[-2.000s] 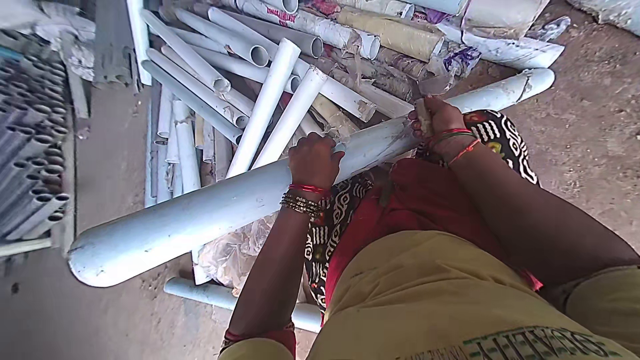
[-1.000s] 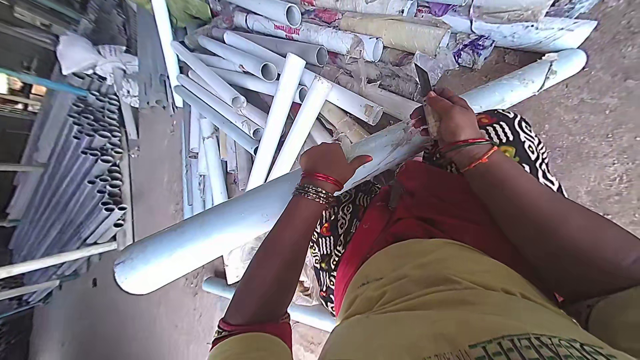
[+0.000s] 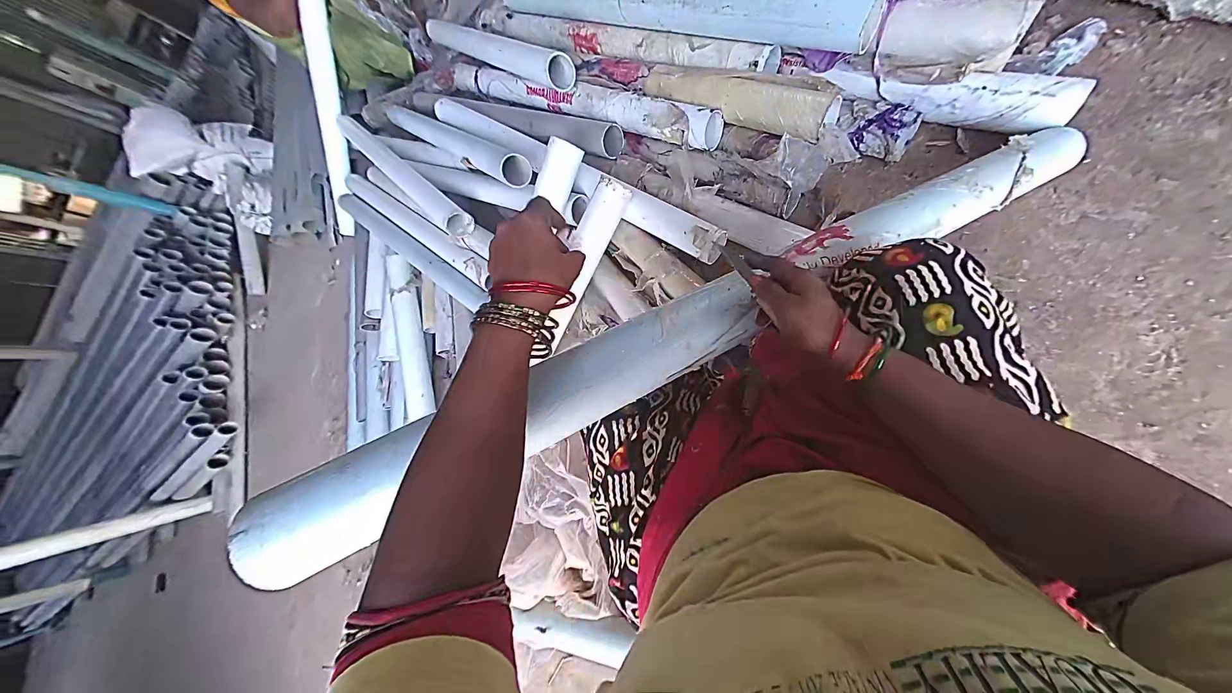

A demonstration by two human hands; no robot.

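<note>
A large pale plastic pipe (image 3: pixel 635 346) lies slantwise across my lap, its near end at lower left and its far end at upper right. Beyond it, my left hand (image 3: pixel 531 252) is on the upper part of a thin white pipe (image 3: pixel 561 166); its fingers are partly hidden, so its grip is unclear. A second thin white pipe (image 3: pixel 599 217) stands slanted just right of that hand. My right hand (image 3: pixel 797 300) holds a knife (image 3: pixel 739 262), blade pointing up and left, close above the large pipe.
Many white pipes (image 3: pixel 462 149) and plastic-wrapped rolls (image 3: pixel 741 96) are heaped ahead. Stacked grey pipes (image 3: pixel 144 385) fill the left side. Crumpled clear plastic film (image 3: pixel 558 529) and another pale pipe (image 3: pixel 577 635) lie under the large one. Part of a person (image 3: pixel 265 14) shows at the top left.
My left hand has left the large pipe and moved up to the thin white pipe. My right hand still holds the knife. Printed lettering now shows on the large pipe near my right hand.
</note>
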